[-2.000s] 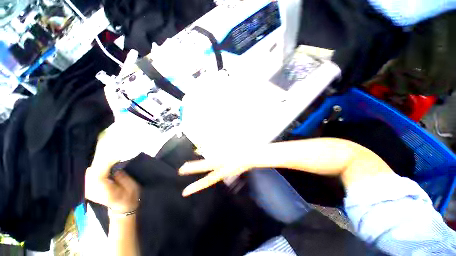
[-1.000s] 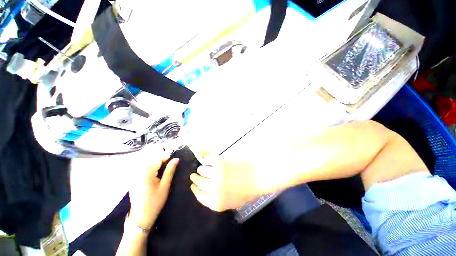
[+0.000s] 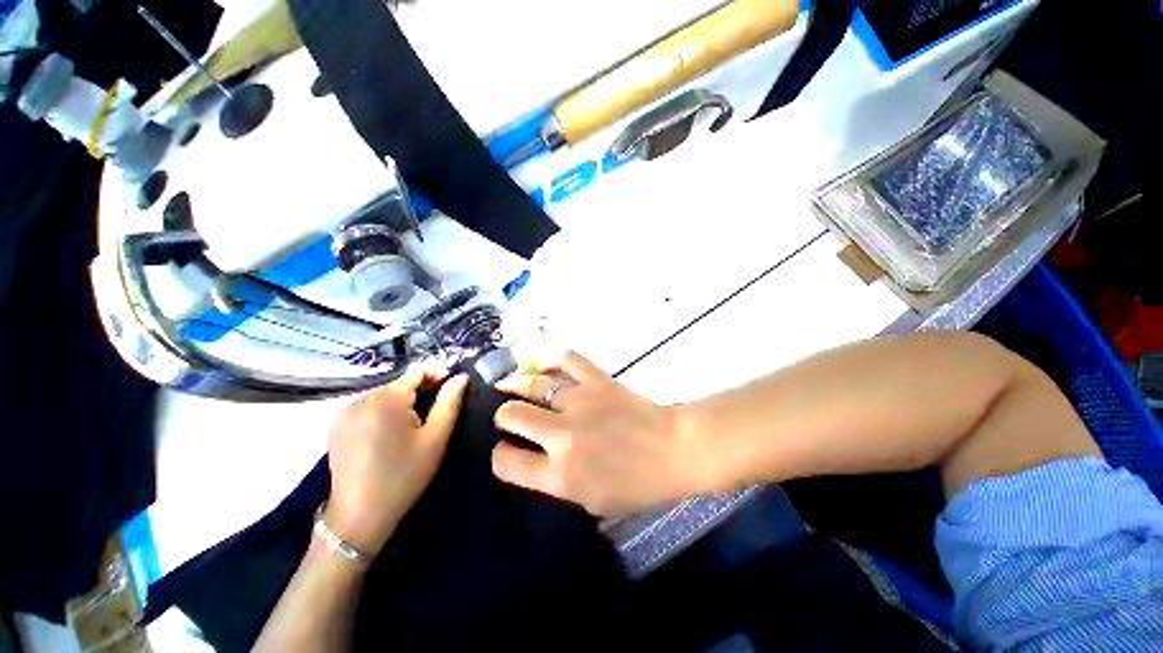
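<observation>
Black cloth [image 3: 497, 549] lies under both hands and hangs down toward the lap. Its upper end is at the needle area of the white and blue sewing machine [image 3: 242, 274]. My left hand [image 3: 389, 453], with a bracelet, pinches the cloth between thumb and fingers just left of the presser foot. My right hand [image 3: 580, 440], with a ring, rests on the cloth's right edge, its bent fingertips close to the foot. The needle tip and the seam are hidden by the fingers and metal parts. The coiled tension dial [image 3: 475, 325] sits just above the fingertips.
A carton with clear-wrapped shiny contents [image 3: 963, 172] stands at the right. A wooden-handled tool [image 3: 676, 70] and black straps [image 3: 415, 128] lie over the machine head. A blue crate [image 3: 1084, 344] is at the right. A ruler [image 3: 689, 529] runs along the front edge.
The view has moved closer to the machine. Both hands, earlier apart over the cloth, have come together at the needle area. In the last second they have barely moved and the glare has lessened.
</observation>
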